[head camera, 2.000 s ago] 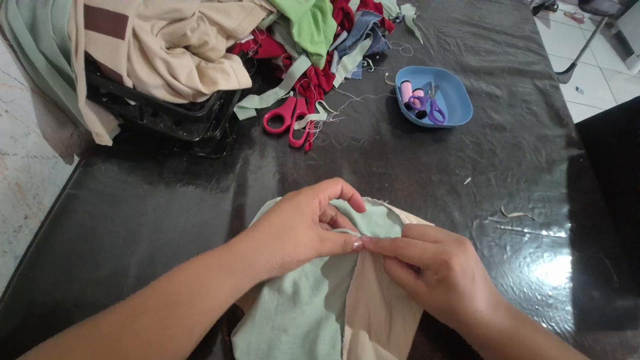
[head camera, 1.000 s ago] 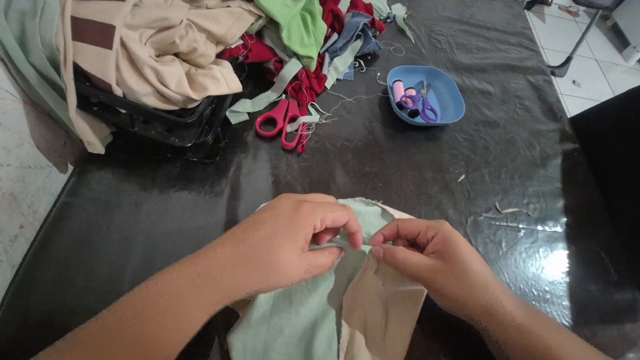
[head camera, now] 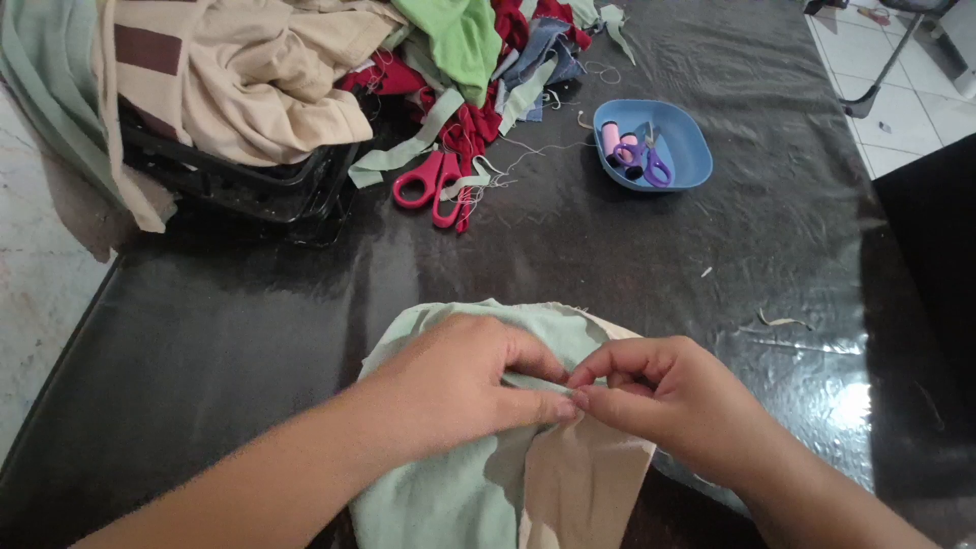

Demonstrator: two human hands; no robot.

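Observation:
A piece of pale green fabric (head camera: 435,496) joined to beige fabric (head camera: 583,480) lies at the table's near edge. My left hand (head camera: 465,381) rests over the green part and pinches a narrow fold of it between thumb and fingers. From the other side my right hand (head camera: 663,381) pinches the same fold, its fingertips meeting those of my left hand. Whether a needle or pin is between the fingertips cannot be told.
Red-handled scissors (head camera: 427,183) lie by fabric scraps and loose threads. A blue plastic bowl (head camera: 694,164) holds thread spools and small purple-handled scissors (head camera: 656,168). A black plastic basket (head camera: 229,187) heaped with beige cloth (head camera: 267,84) stands at the back left of the dark-covered table (head camera: 229,320).
Both hands stay at the fold. My right thumb and forefinger, pointing flat at the fold two seconds ago, now arch and pinch it beside my left fingertips.

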